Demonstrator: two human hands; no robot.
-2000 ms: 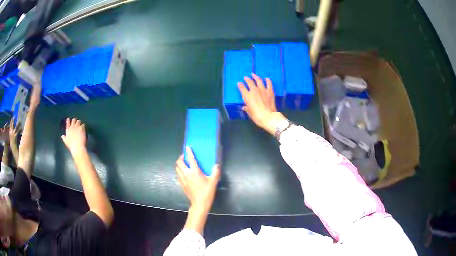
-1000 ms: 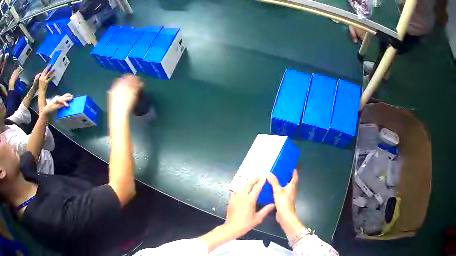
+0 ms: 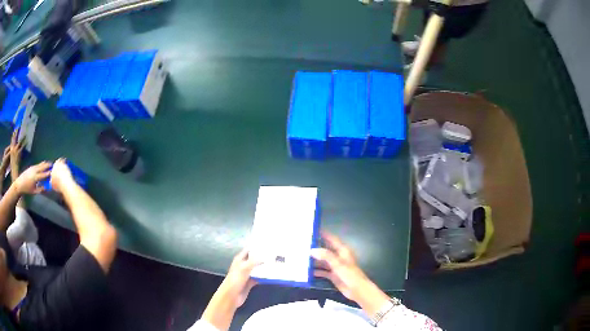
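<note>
A blue and white retail box point(image 3: 284, 229) is between my two hands at the bench's front edge, its white broad face up with a small dark mark near the end closest to me. My left hand point(image 3: 240, 277) holds its near left corner. My right hand point(image 3: 338, 264) holds its right side, along the blue narrow side. The underside of the box is hidden. Three blue boxes point(image 3: 349, 113) stand side by side on the bench beyond it.
A row of blue boxes point(image 3: 113, 85) stands at the back left, with a dark object point(image 3: 120, 152) nearer. A coworker's hands point(image 3: 55, 176) hold a blue box at the left. An open brown carton point(image 3: 508, 187) of loose plastic parts stands right of the bench, beside a pale tube post point(image 3: 424, 58).
The held box first showed its blue side, then was turned white face up and is now straighter between both hands. My right hand has left the three blue boxes. The coworker's hands now hold a box.
</note>
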